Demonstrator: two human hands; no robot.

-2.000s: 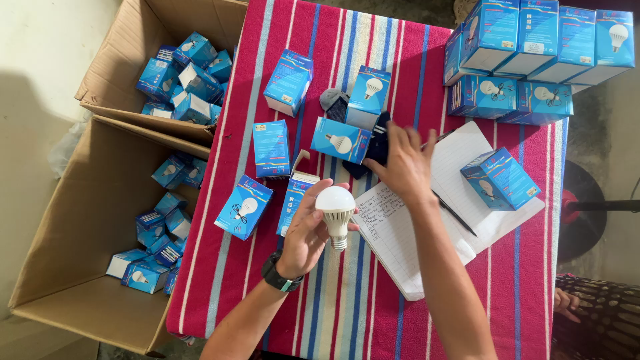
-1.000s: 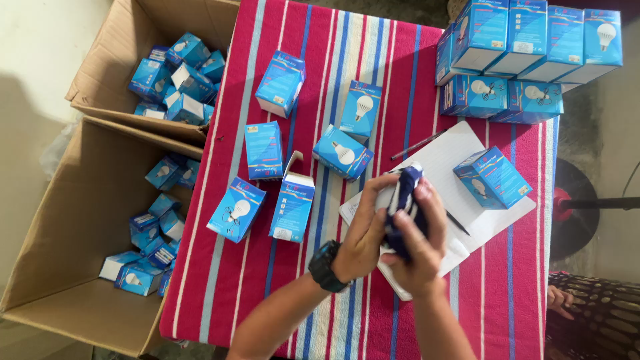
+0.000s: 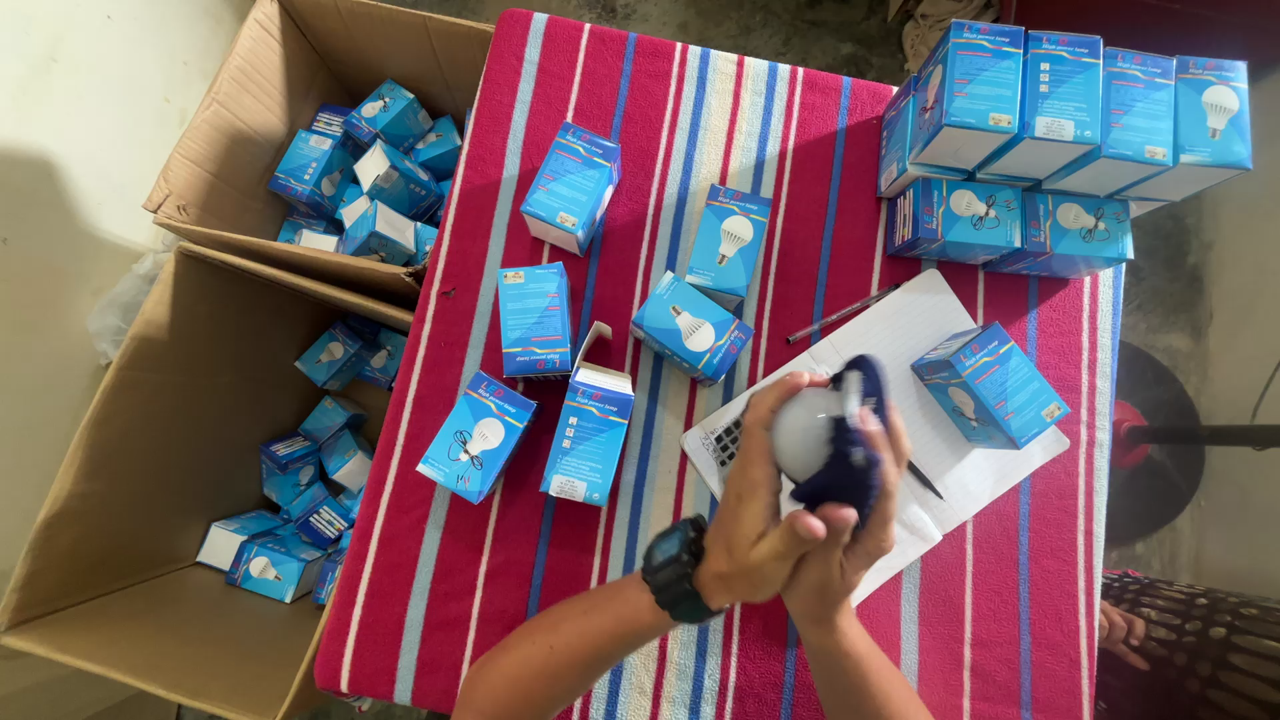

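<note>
Over the open notebook, my left hand [image 3: 755, 510], with a black wristwatch [image 3: 678, 568] on its wrist, holds an LED bulb [image 3: 803, 432] by its side. My right hand [image 3: 860, 540] presses a dark blue cloth [image 3: 850, 465] around the bulb; the cloth hides the bulb's base and is blurred. Left of the hands stands a blue bulb box [image 3: 588, 440] with its top flap up. Two more bulb boxes, one lying at a slant [image 3: 691, 328] and one behind it [image 3: 730, 243], are nearest to the hands on that side.
Cardboard cartons holding several blue boxes, one at the back [image 3: 250, 150] and one in front [image 3: 130, 440], flank the striped cloth-covered table [image 3: 640, 560]. Stacked boxes [image 3: 965, 95] occupy the back right corner. A box [image 3: 990, 385] and pens lie on the notebook [image 3: 975, 480]. Another person's hand [image 3: 1122, 635] shows at lower right.
Two seconds ago my left hand held the bulb upright and my right hand reached to the dark cloth on the table. Now both hands are together, with the cloth lifted and around the bulb.
</note>
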